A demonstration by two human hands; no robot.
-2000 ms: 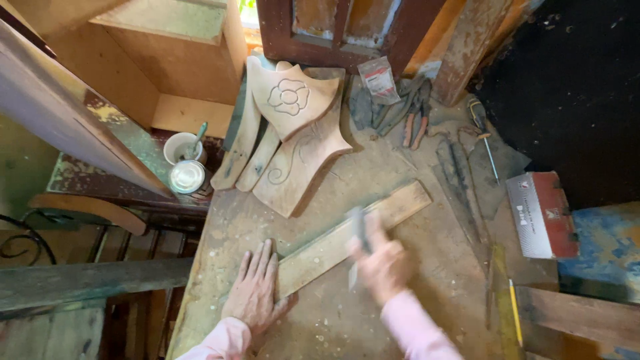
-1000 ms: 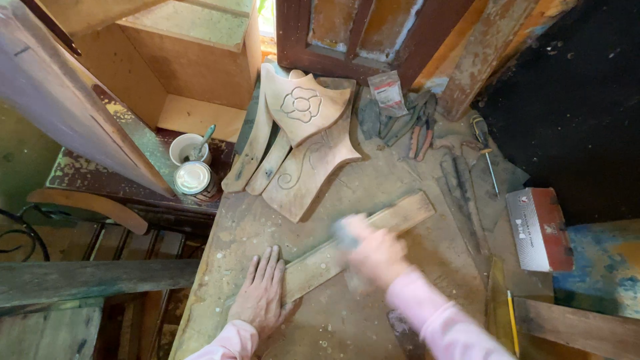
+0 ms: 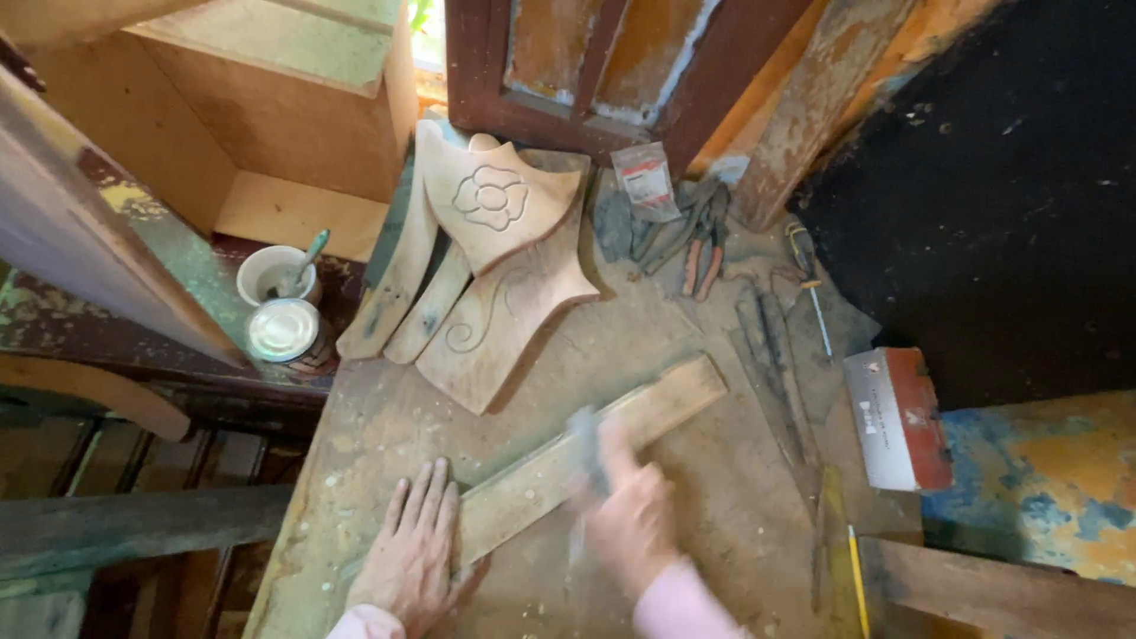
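Note:
A flat wooden board (image 3: 524,497) lies slantwise across the worktable. My left hand (image 3: 413,550) rests flat on its lower left end, with the fingers close together and the thumb along the end. My right hand (image 3: 628,510) is blurred over the middle of the board and grips a grey block (image 3: 588,451), perhaps a sanding block, against its face. Behind the board lie a carved wooden piece with a flower (image 3: 510,200) and, partly under it, another with a scroll (image 3: 497,328). Two narrow wooden pieces are at their left.
Pliers with red handles (image 3: 703,266), a plastic packet (image 3: 645,182) and a screwdriver (image 3: 821,311) lie toward the back right. A red and white box (image 3: 901,417) and a yellow pencil (image 3: 857,581) are at the right. A cup (image 3: 266,271) and a can (image 3: 284,330) stand at the left.
My right hand, with the grey block, has shifted along the board toward its lower left end since the first frame. My left hand stays on the board's end.

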